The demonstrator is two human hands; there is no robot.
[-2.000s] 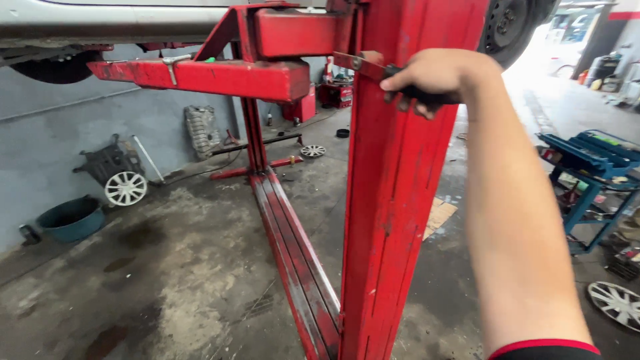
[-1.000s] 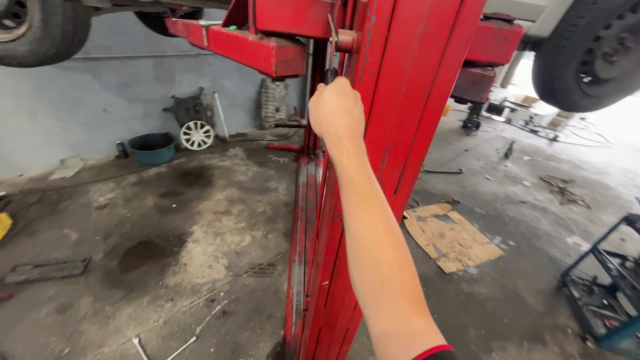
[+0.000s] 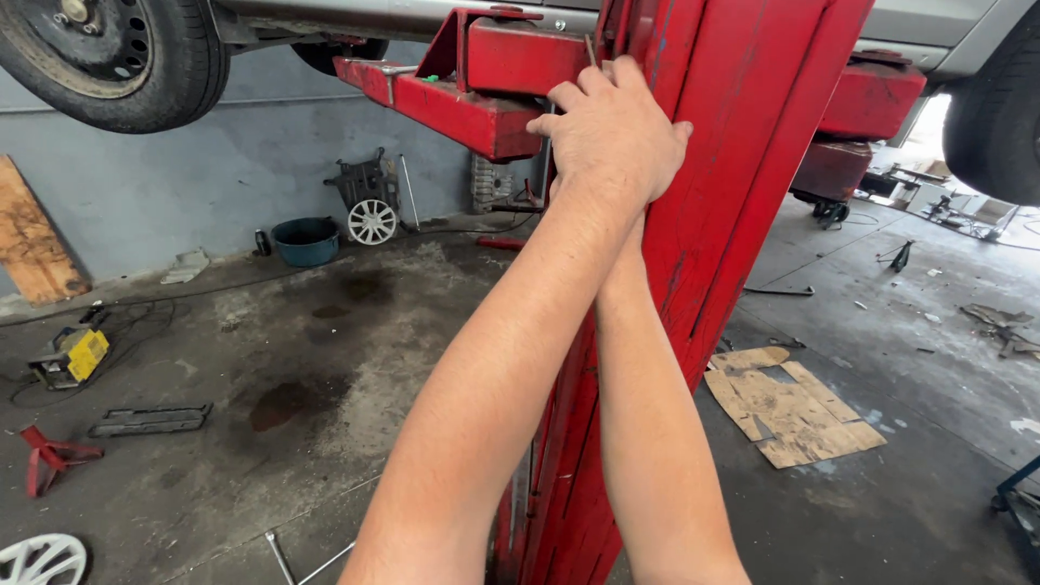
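Note:
My left hand (image 3: 619,130) is raised at the red lift post (image 3: 731,154), back of the hand toward me, fingers spread and bent forward. What lies under its palm is hidden. Behind it is my right hand (image 3: 556,188), nearly all covered; only a small edge and the wrist show, so its hold cannot be seen. The forearms overlap just below the hands. Above my left fingers a thin rusty metal strip (image 3: 591,50) sticks up beside the post. The red lift arm (image 3: 520,57) extends left from there, under the raised car (image 3: 520,15).
The car's wheels (image 3: 122,61) hang at both upper corners. On the floor are a red jack stand (image 3: 55,459), a yellow-and-black machine (image 3: 77,357), a dark tub (image 3: 306,242), flattened cardboard (image 3: 812,414) and a wheel cover (image 3: 45,561). A blue metal cart (image 3: 1020,487) stands at the right edge.
My left hand has come into view over my right hand, which earlier gripped a black-handled lever at the post. That handle is now hidden. The view has shifted.

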